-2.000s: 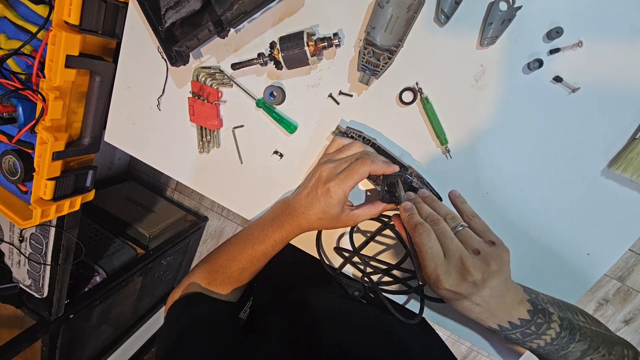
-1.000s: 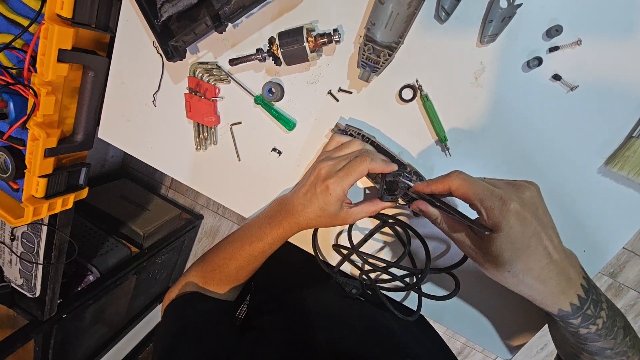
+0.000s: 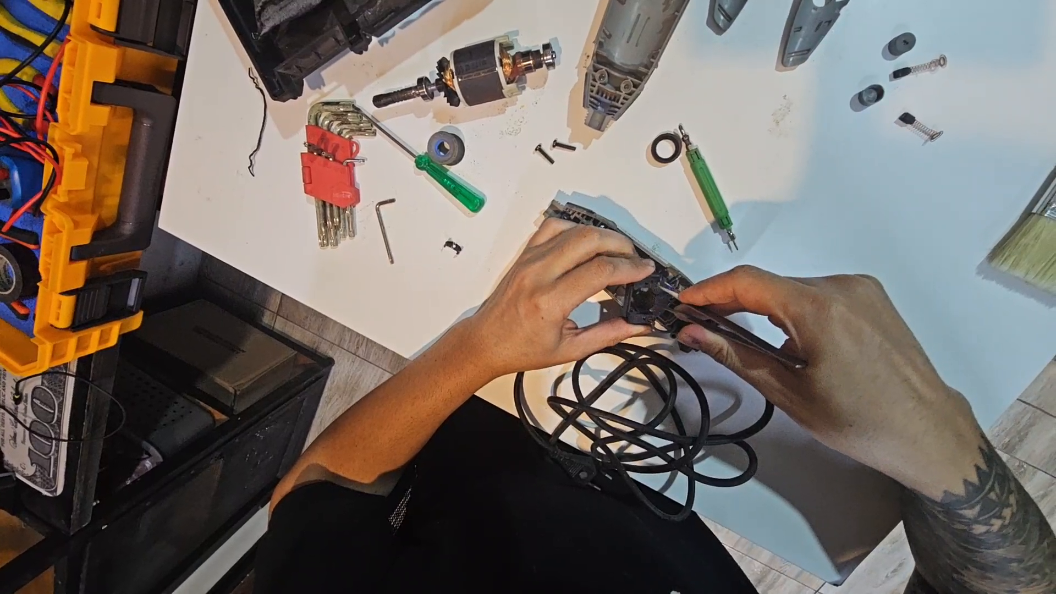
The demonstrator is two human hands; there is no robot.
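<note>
My left hand (image 3: 569,289) holds a dark power tool housing half (image 3: 648,299) near the table's front edge, its fingers over the top and the thumb below. In my right hand (image 3: 767,330) is a pair of metal tweezers (image 3: 738,332), whose tips reach into the black parts inside the housing. The tips themselves are partly hidden. A coiled black power cord (image 3: 652,412) lies beneath both hands, partly over the table edge.
Beyond the hands lie a motor armature (image 3: 483,73), a red hex key holder (image 3: 332,169), green screwdrivers (image 3: 450,181), a loose hex key (image 3: 384,231), screws (image 3: 544,153) and a grey housing (image 3: 631,58). Carbon brushes with springs (image 3: 920,125) and a paintbrush (image 3: 1027,247) are right; an orange toolbox (image 3: 91,198) stands left.
Two seconds ago my right fingers were close against the housing; now the hand is farther right with the tweezers angled into it. My left hand has kept its hold.
</note>
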